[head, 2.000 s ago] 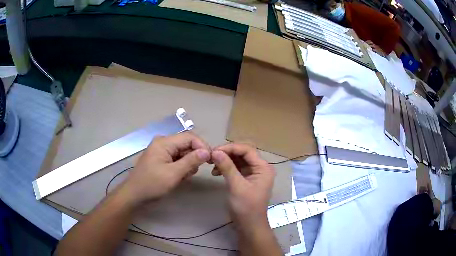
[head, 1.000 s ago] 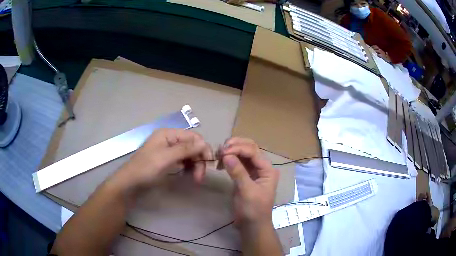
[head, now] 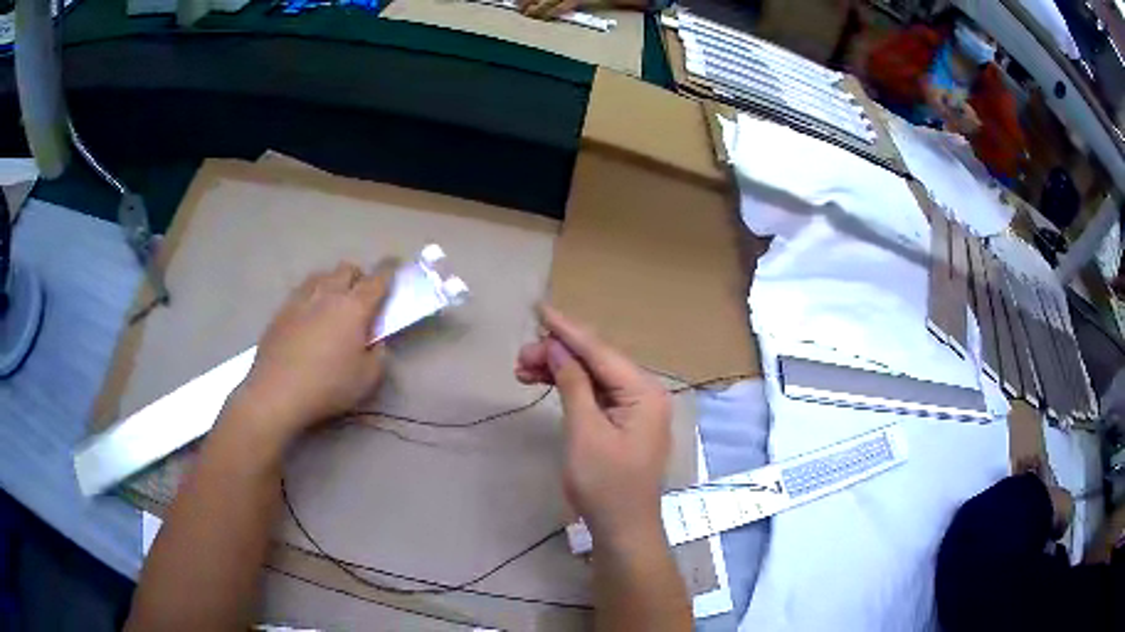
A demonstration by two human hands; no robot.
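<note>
A long silver-white lamp arm point(head: 179, 417) lies diagonally on the cardboard, its two-lugged end point(head: 442, 274) toward the upper right. My left hand point(head: 323, 346) is over the middle of the arm with its fingers around it. My right hand point(head: 605, 407) is to the right, with thumb and index finger pinching the thin dark wire point(head: 463, 424); the wire tip is too small to see. The wire runs in loose loops over the cardboard and under my right wrist. A white lamp head with a grey grid patch point(head: 843, 464) lies at the right, partly behind my right forearm.
Cardboard sheets point(head: 494, 253) lie under my hands, with a brown cardboard piece point(head: 654, 235) beyond. A grey strip point(head: 882, 385) lies on white foam point(head: 839, 290). More strips point(head: 1018, 315) are at the far right. A dark sleeve point(head: 1002, 556) is at lower right; a person sits at upper right.
My left hand has left the pinch beside my right hand and moved left onto the arm. The arm's lugged end has lifted or turned slightly. My right hand still pinches the wire.
</note>
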